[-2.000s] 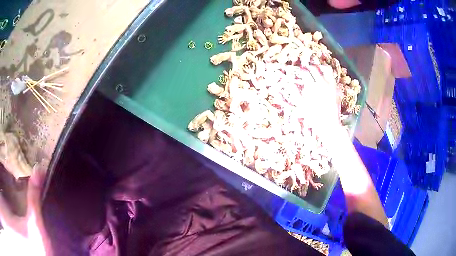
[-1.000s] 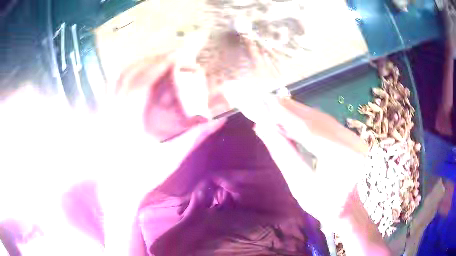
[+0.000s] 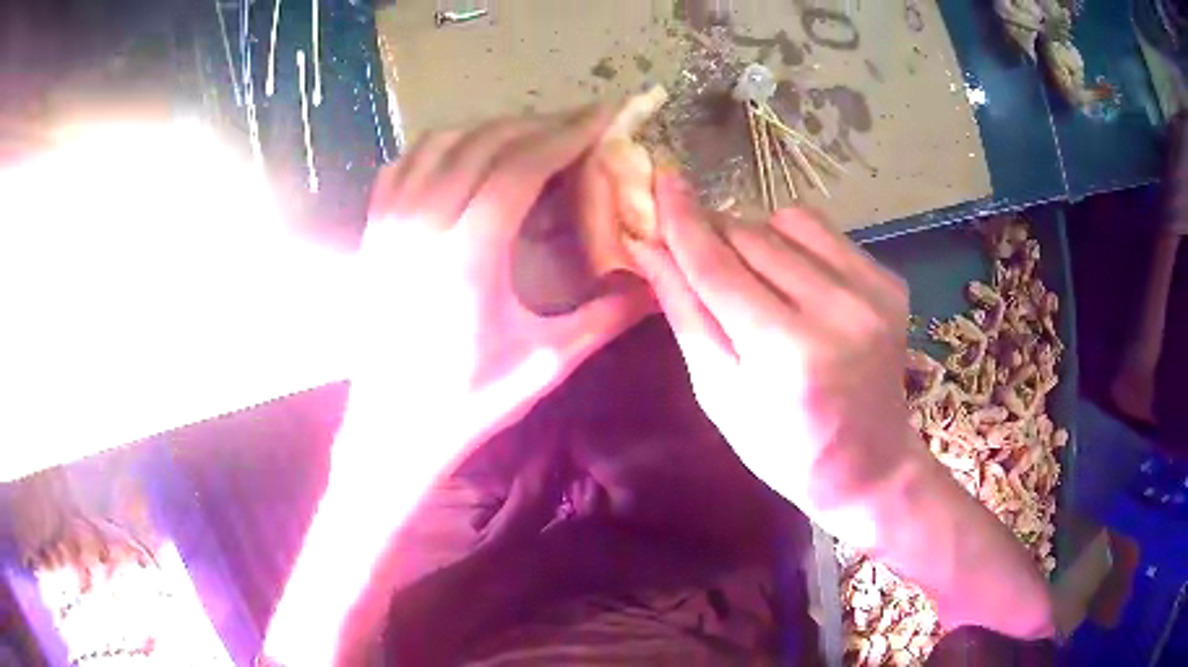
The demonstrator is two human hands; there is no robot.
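A tan hollow body part [image 3: 625, 196] with a narrow end pointing up is held between my two hands, above the near edge of the cardboard mat [image 3: 521, 78]. My left hand [image 3: 456, 222] is closed around its left side. My right hand [image 3: 782, 313] pinches at its right side with thumb and fingers; a small piece may be in the fingertips, but they hide it. A small white glue cup [image 3: 754, 85] stands on the mat with several thin applicator sticks [image 3: 782, 150] fanned against it.
A green tray [image 3: 948, 261] with heaped limb pieces [image 3: 997, 391] is at the right. White sticks [image 3: 310, 117] lie at the upper left. A metal pin [image 3: 460, 17] is on the mat. Cream pieces [image 3: 1068, 65] lie upper right. A bin [image 3: 196, 573] with pale parts is lower left. Glare covers the left.
The view has swung from the tray back to the mat. My right hand has left the limb heap and now meets my left hand at the body part.
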